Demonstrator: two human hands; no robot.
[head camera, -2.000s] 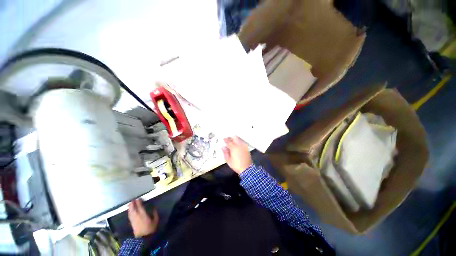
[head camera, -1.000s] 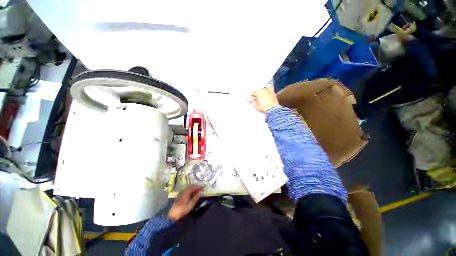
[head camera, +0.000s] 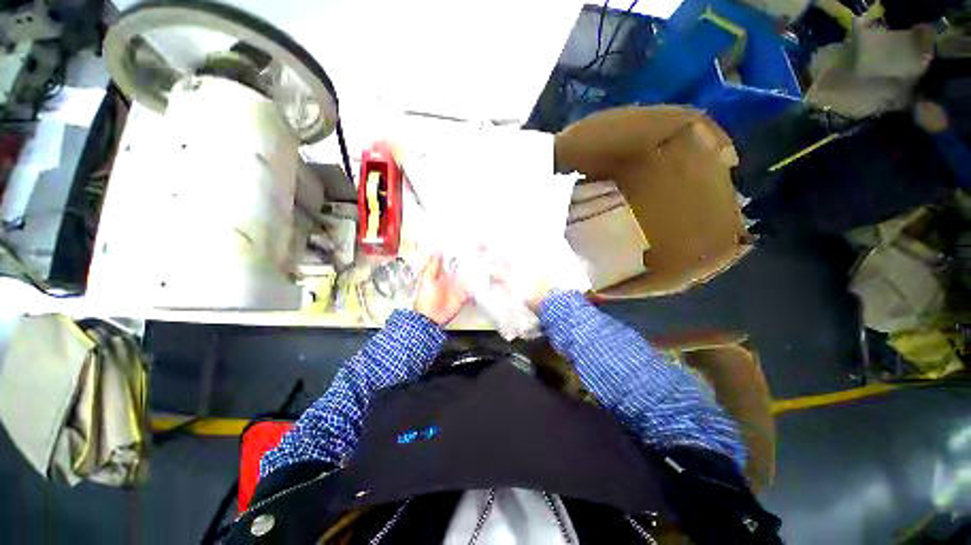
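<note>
A soft white packet (head camera: 508, 311) hangs over the front edge of the white table, between my hands. My right hand (head camera: 528, 283) holds its right side; the fingers are washed out by glare. My left hand (head camera: 442, 293) is at the packet's left side, fingers pointing forward; whether it grips the packet is unclear. White paper sheets (head camera: 490, 192) lie behind the hands. A clear plastic bag (head camera: 393, 279) lies left of my left hand.
The red tape dispenser (head camera: 379, 202) stands between the pale press (head camera: 202, 202) and the paper. An open carton (head camera: 681, 202) holds beige pieces at right, another carton (head camera: 735, 394) sits nearer. Folded beige pieces (head camera: 75, 399) hang at left. A red stool (head camera: 261, 452) is below.
My right hand has come back from the paper's far right to the front edge and now holds the white packet. My left hand has moved forward beside it. The view has shifted.
</note>
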